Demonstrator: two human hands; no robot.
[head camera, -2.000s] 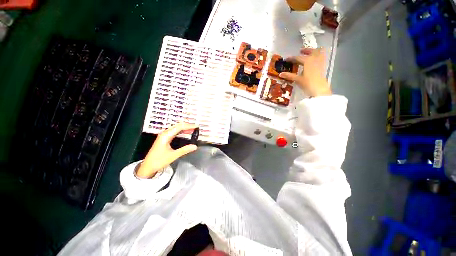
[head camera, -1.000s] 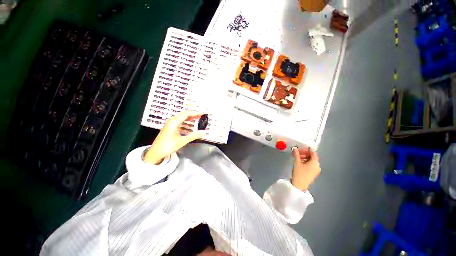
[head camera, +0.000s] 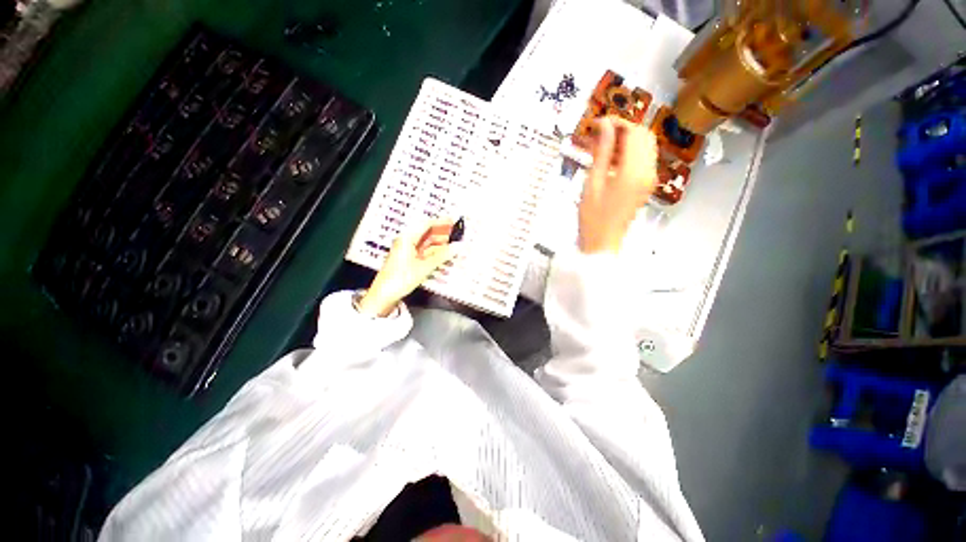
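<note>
My left hand (head camera: 408, 263) holds a small round black unit (head camera: 457, 230) between its fingertips, over the lower part of the white slotted tray (head camera: 510, 228). The tray has rows of short dark and reddish slim pieces. My right hand (head camera: 616, 182) is above the tray's upper right edge, beside the orange parts bins (head camera: 679, 178). Its fingers are closed around a slim pale tool (head camera: 575, 154), whose exact kind is unclear. My right hand and sleeve hide part of the bins and the machine front.
An amber-brown machine head (head camera: 741, 66) stands over the right-hand bins. Dark specks (head camera: 561, 89) lie on the white machine top (head camera: 689, 249). A crumpled white wipe (head camera: 715, 148) is right of the bins. A black compartment tray (head camera: 196, 201) lies on the green mat at left. Blue stools (head camera: 863, 408) stand at right.
The view has shifted. My right hand has moved from the machine's front edge up beside the bins and now holds a slim tool. The amber-brown machine head now covers part of the bins.
</note>
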